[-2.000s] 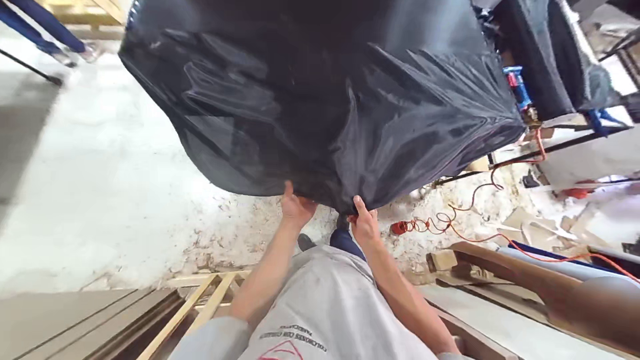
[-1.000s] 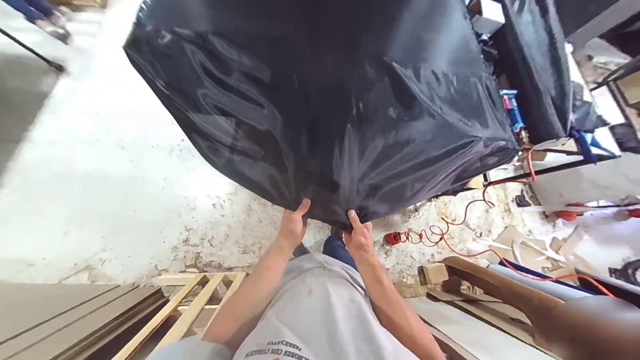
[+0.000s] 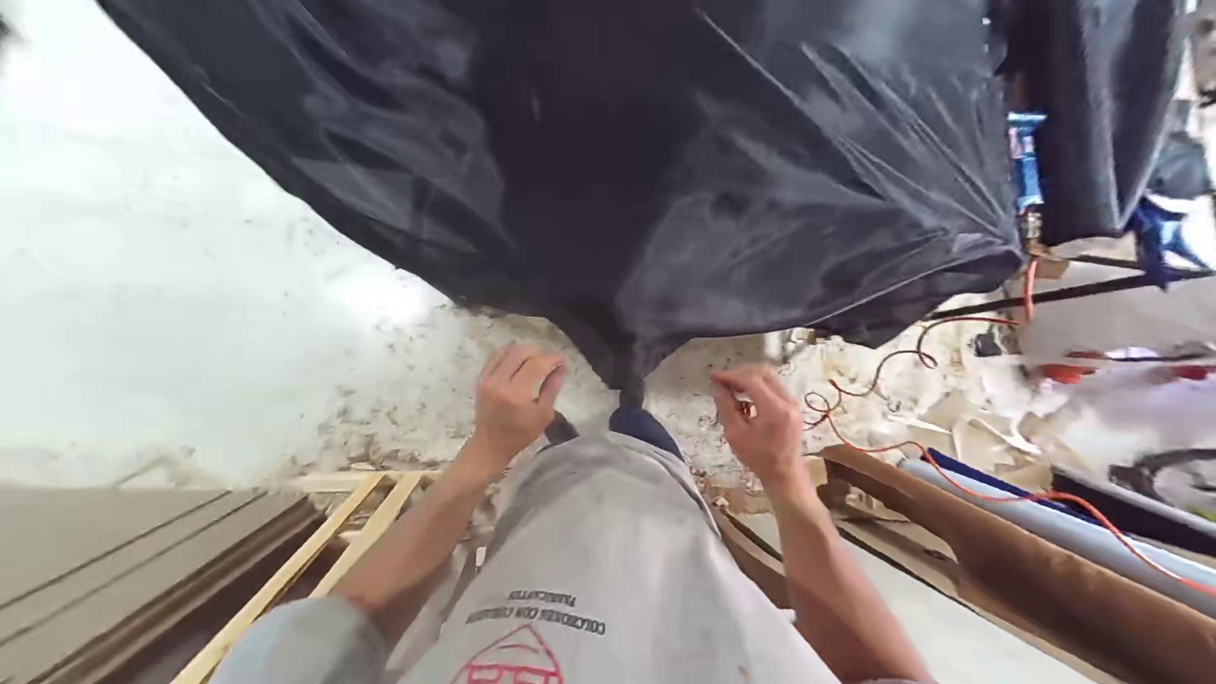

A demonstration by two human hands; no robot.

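Observation:
A large sheet of thin, shiny black fabric (image 3: 589,171) fills the upper middle of the view, its near edge hanging down to a point in front of my body. Left of that point is my left hand (image 3: 521,389), fingers curled and thumb near the fingertips, with nothing visible in it. My right hand (image 3: 760,413) is to the right of the point, fingers bent toward the thumb; whether something small is between them cannot be told. Neither hand touches the fabric. What lies beneath the sheet is hidden.
An orange coiled air hose (image 3: 883,366) runs along the floor at right. A blue tool (image 3: 1026,161) stands beside a black fabric roll (image 3: 1092,114). Brown boards (image 3: 1007,560) and rolls lie lower right. Wooden slats (image 3: 313,560) and stacked panels (image 3: 95,560) are lower left.
Both hands have let go of the black fabric's near edge and moved apart, one to each side. The edge, held up between them before, now droops to a point.

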